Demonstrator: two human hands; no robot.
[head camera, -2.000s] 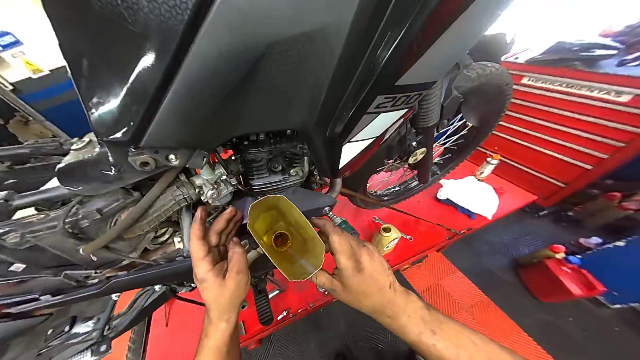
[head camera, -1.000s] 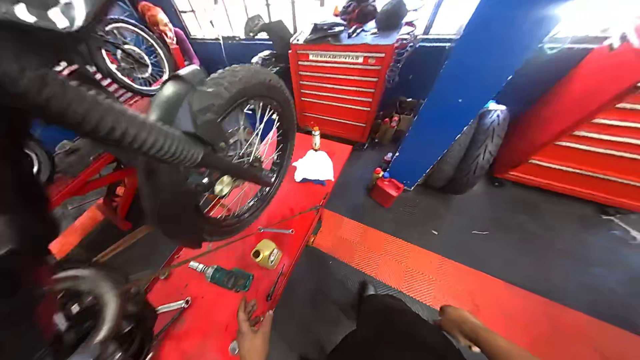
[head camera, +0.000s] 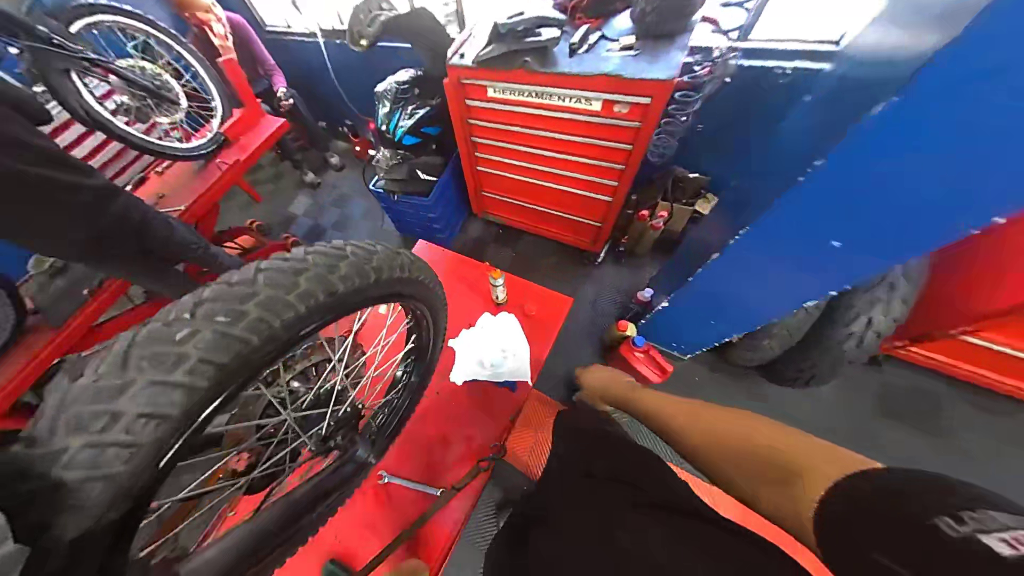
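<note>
My right hand (head camera: 604, 387) is at my thigh, just left of a red plastic jug (head camera: 642, 360) with a blue cap on the floor; its fingers are partly hidden, and whether it holds anything is unclear. Only a sliver of my left hand (head camera: 410, 568) shows at the bottom edge. Beside it a strap (head camera: 416, 524) with a hook crosses the red lift platform (head camera: 428, 432). A combination wrench (head camera: 410, 483) lies there, with a white cloth (head camera: 492, 350) and a small bottle with an orange cap (head camera: 498, 286) farther back.
A motorcycle's front wheel (head camera: 240, 384) fills the left. Behind stand a red tool cabinet (head camera: 552, 156) and a blue crate (head camera: 424, 208). At the back left a person (head camera: 260, 64) is beside another raised motorcycle. A blue pillar (head camera: 840, 184) and tires (head camera: 840, 336) stand at the right.
Two seconds ago both hands held a yellowish cut-open container by the engine; it is out of view now. The view has swung far right. My left hand has dropped almost out of view.
</note>
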